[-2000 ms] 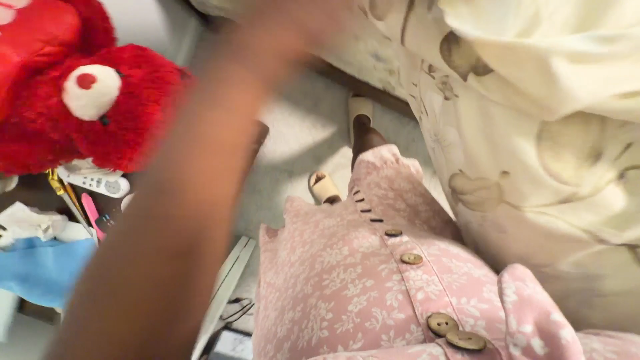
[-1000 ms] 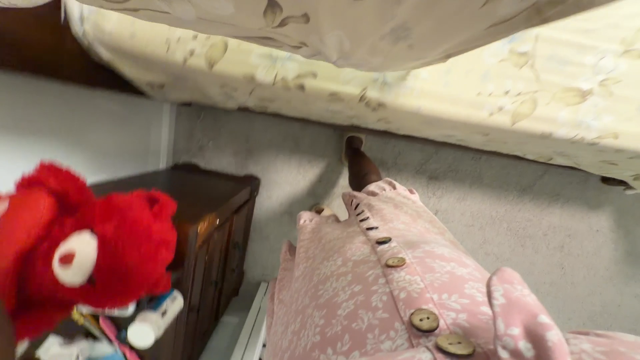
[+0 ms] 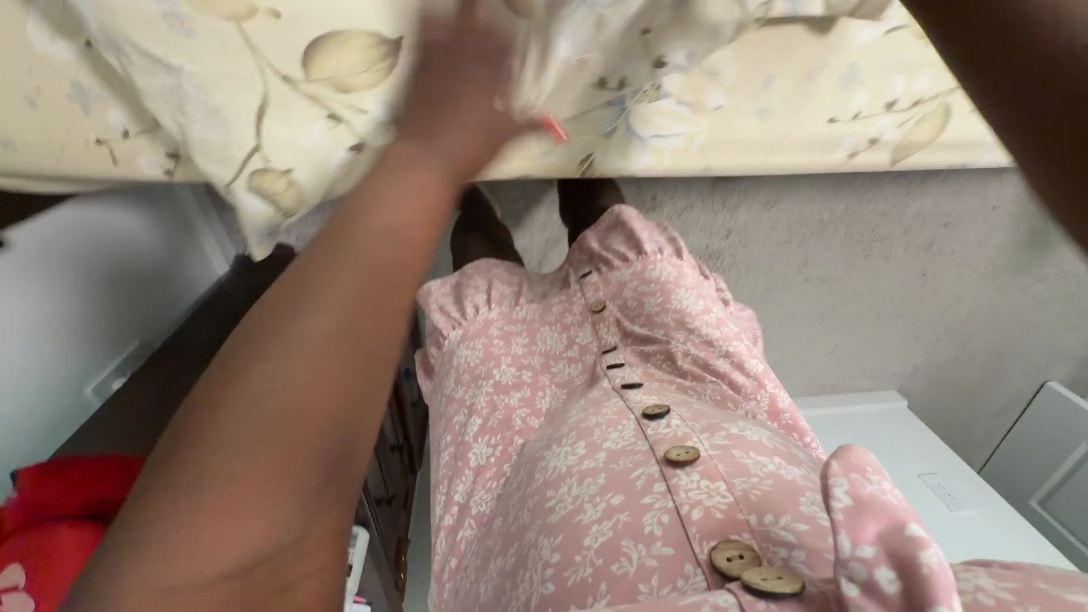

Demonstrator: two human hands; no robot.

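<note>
My left hand [image 3: 463, 93] is blurred at the top centre, over a cream floral sheet [image 3: 348, 64] on the bed. Its thumb, with an orange-red nail, points right; the fingers run into blur near the top edge, so whether they grip the cloth cannot be told. A loose corner of the sheet hangs down over the bed's side, left of the hand. My right forearm enters at the upper right corner, and the right hand lies outside the view. Below is the pink floral dress [image 3: 552, 382] with wooden buttons.
The bed's side [image 3: 765, 144] runs across the top, close to my legs. A dark wooden dresser [image 3: 395, 459] stands at the left, with a red plush toy [image 3: 59, 518] near it. White furniture [image 3: 960, 484] stands at the lower right on the grey floor [image 3: 850, 280].
My left hand has come into view over the bed, and my right forearm shows at the upper right. The view has shifted; the bed's edge now lies nearly level, with a sheet corner hanging down.
</note>
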